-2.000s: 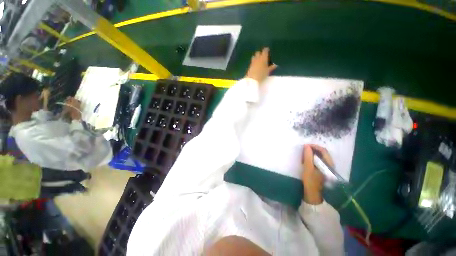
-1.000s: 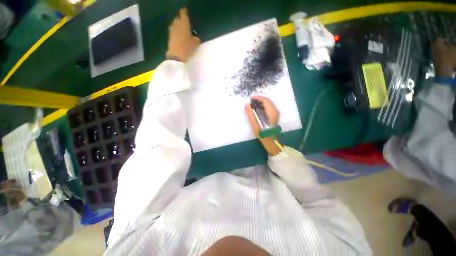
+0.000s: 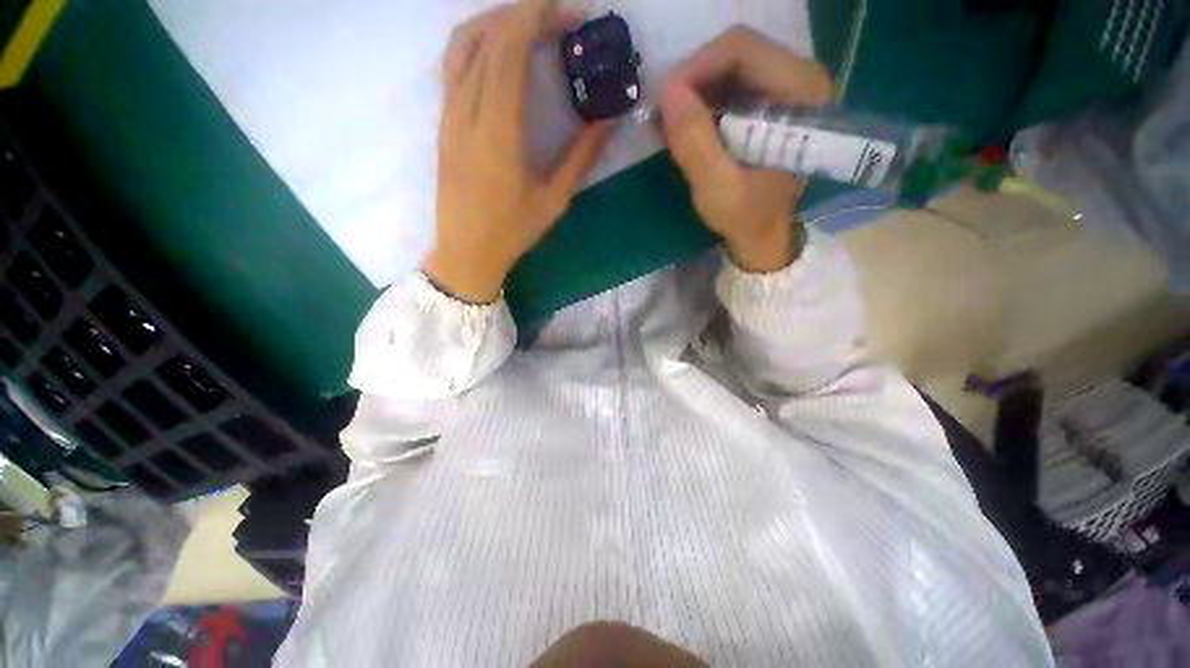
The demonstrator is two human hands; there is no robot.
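Observation:
My left hand holds a small black housing between thumb and fingers over the white sheet. The housing's face shows several pale spots. My right hand grips a glue syringe with a clear barrel and white label. Its front end points left at the housing's lower right edge; the needle is mostly hidden by my fingers. A green adapter cap is at the syringe's rear, with a thin yellowish hose running from it.
A black tray with square pockets holding housings is at the left, with more dark trays lower down. The green bench borders the sheet. A white basket is at the lower right. Part of a person's grey-white sleeve shows at the lower left.
My left hand has come back from the sheet's far left corner and now holds the housing. The syringe has swung round beside it. The view has shifted down and closer; the loose black parts are out of view.

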